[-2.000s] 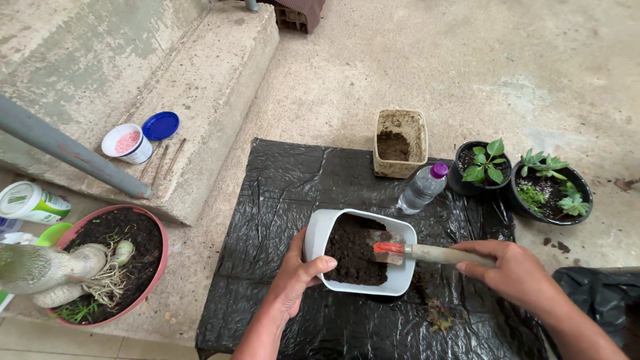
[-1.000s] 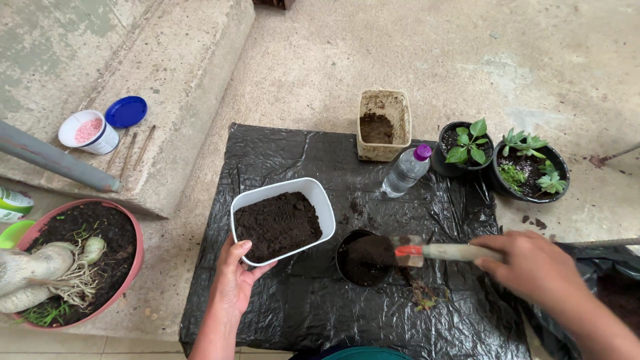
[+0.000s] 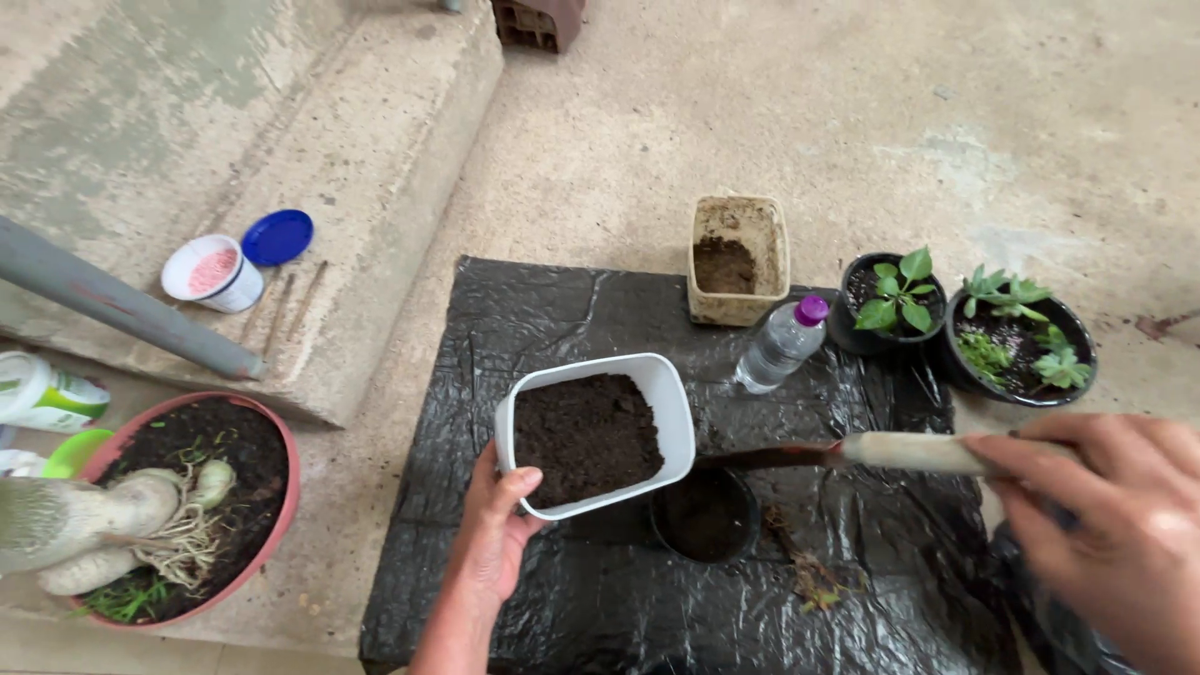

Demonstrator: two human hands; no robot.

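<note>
My left hand grips the lower left corner of a white plastic tub that holds dark soil. In my right hand is the pale handle of a garden trowel. Its soil-stained blade reaches left, over the far rim of a small black pot and close to the tub's right side. The inside of that pot looks dark, and how much soil it holds cannot be told. An uprooted small plant lies on the black plastic sheet, right of the pot.
Beyond the tub stand a dirty square container, a clear bottle with a purple cap and two potted plants. At left are a pink planter, a metal pole, a concrete step and a cup of pink granules.
One second ago the trowel's blade was over the black pot; it now lies nearer its far rim and the tub. The tub, lower over the sheet two seconds ago, shows left of the pot.
</note>
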